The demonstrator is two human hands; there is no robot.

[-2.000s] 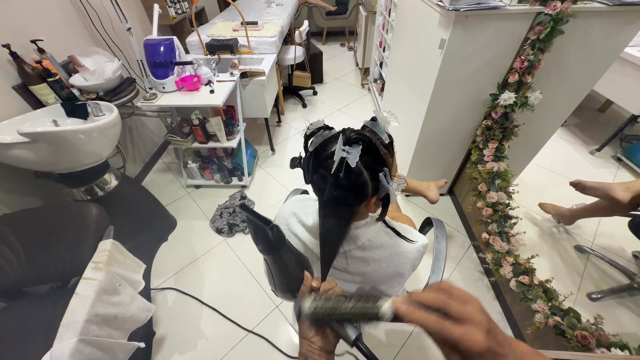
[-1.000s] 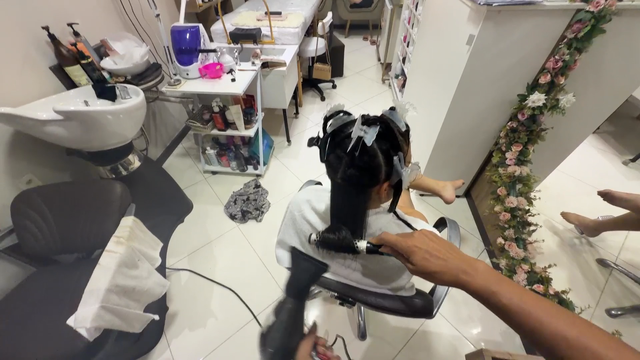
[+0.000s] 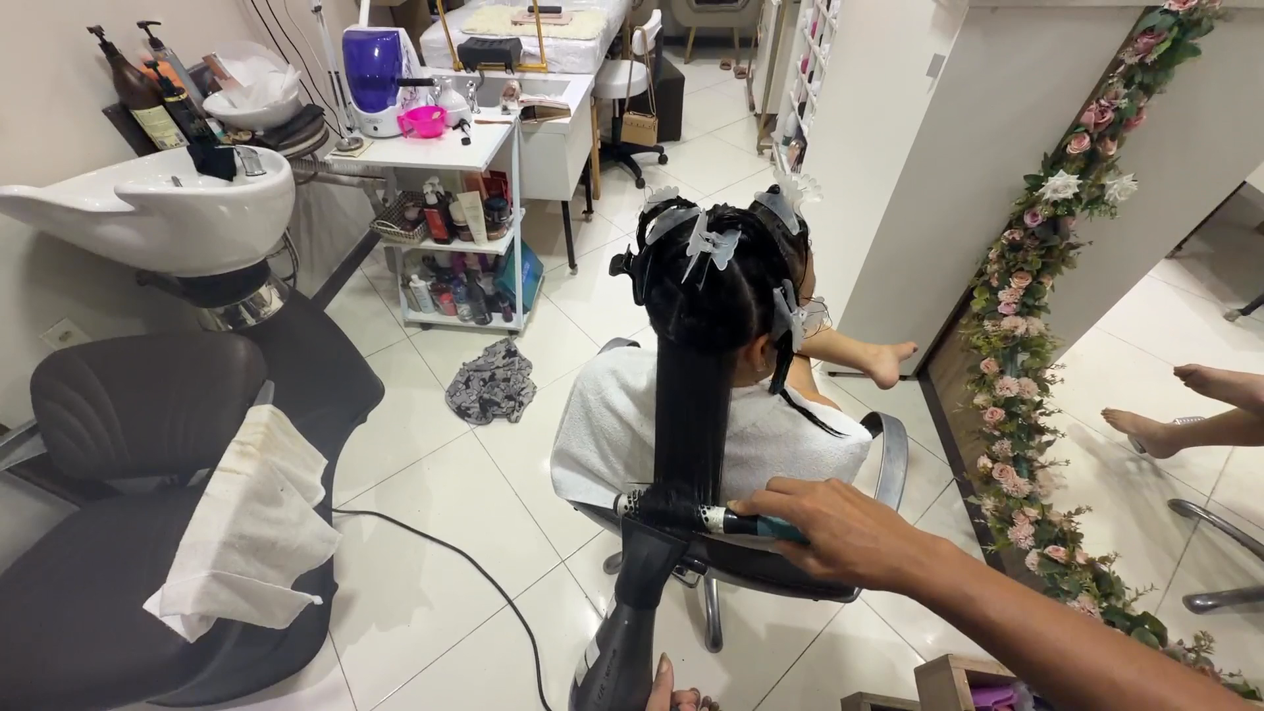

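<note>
A person with dark hair (image 3: 691, 425) sits in a salon chair, back to me, with a white towel (image 3: 607, 410) over the shoulders. Pale hair clips (image 3: 713, 245) hold sections up. My right hand (image 3: 839, 528) grips the handle of a round hair brush (image 3: 716, 518), and the ends of the loose back section lie around its barrel. Just below, the nozzle of a black hair dryer (image 3: 627, 612) points up at the brush. At the bottom edge, my left hand (image 3: 679, 691) is around the dryer's handle, mostly out of view.
A black cord (image 3: 474, 563) crosses the tiled floor at left. Beyond it are a dark wash chair (image 3: 138, 405) with a white cloth, a wash basin (image 3: 207, 212) and a white trolley (image 3: 454, 158). A flower garland (image 3: 1012, 395) edges the mirror at right; a wooden box (image 3: 948, 676) stands below.
The brush has moved down the hair section to its ends. The dryer has come up against it from below. Two seconds ago the brush was a blur across the dryer, off the hair.
</note>
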